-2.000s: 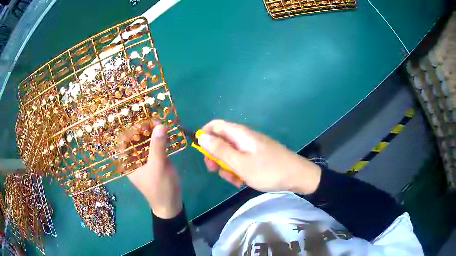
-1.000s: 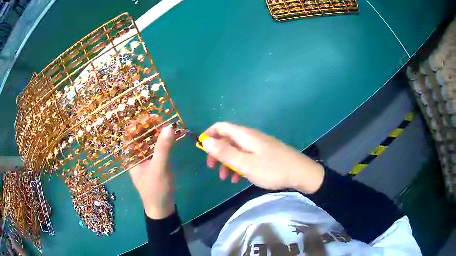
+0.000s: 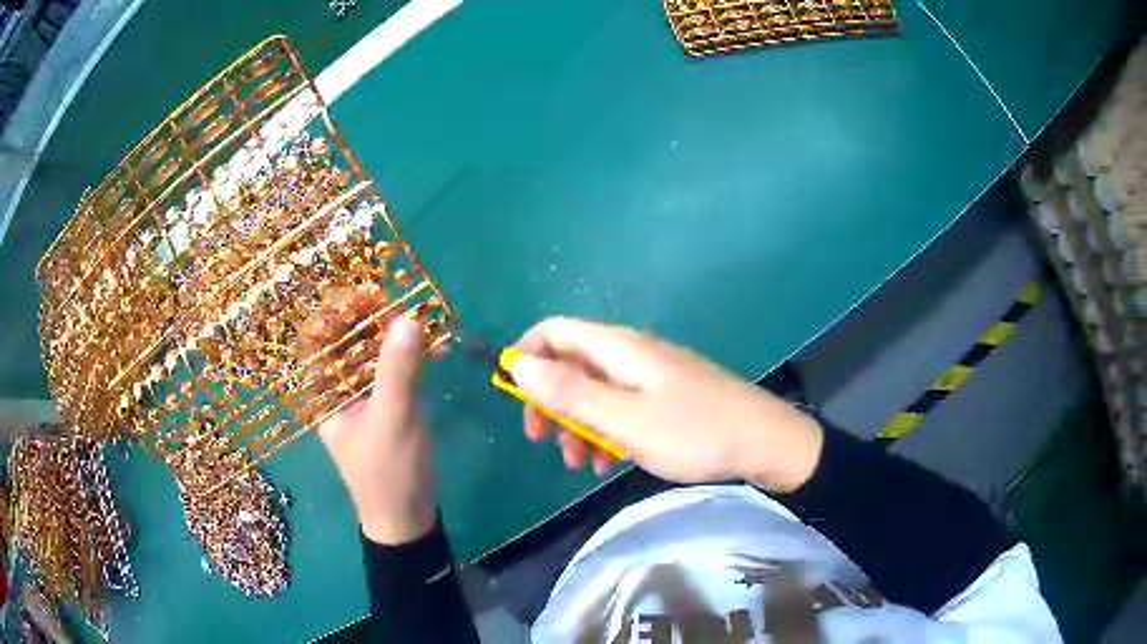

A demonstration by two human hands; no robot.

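A gold-copper parts frame (image 3: 375,188) is held tilted above the green table, with rows of small shiny parts on it. My left hand (image 3: 384,434) grips its near right corner, thumb on top, fingers behind the grid. My right hand (image 3: 667,396) holds side cutters (image 3: 560,418) with yellow handles. Their short dark jaws are at the frame's right edge; whether they touch it is too blurred to tell. A large glittering pile of cut parts shows through and behind the frame, partly hidden. A small pile of cut parts (image 3: 242,535) lies below the frame.
An uncut sprue stack (image 3: 780,22) lies at the table's far side. Stacked gold-brown lattices (image 3: 57,516) lie at the lower left. A pale strip (image 3: 390,48) crosses the green table (image 3: 755,189). Beige trays (image 3: 1094,264) and hazard tape (image 3: 962,365) show at the right.
The frame has shifted left and tilted more steeply, so it looks narrower. My left hand has moved slightly. My right hand stays near the frame's right edge with the cutters.
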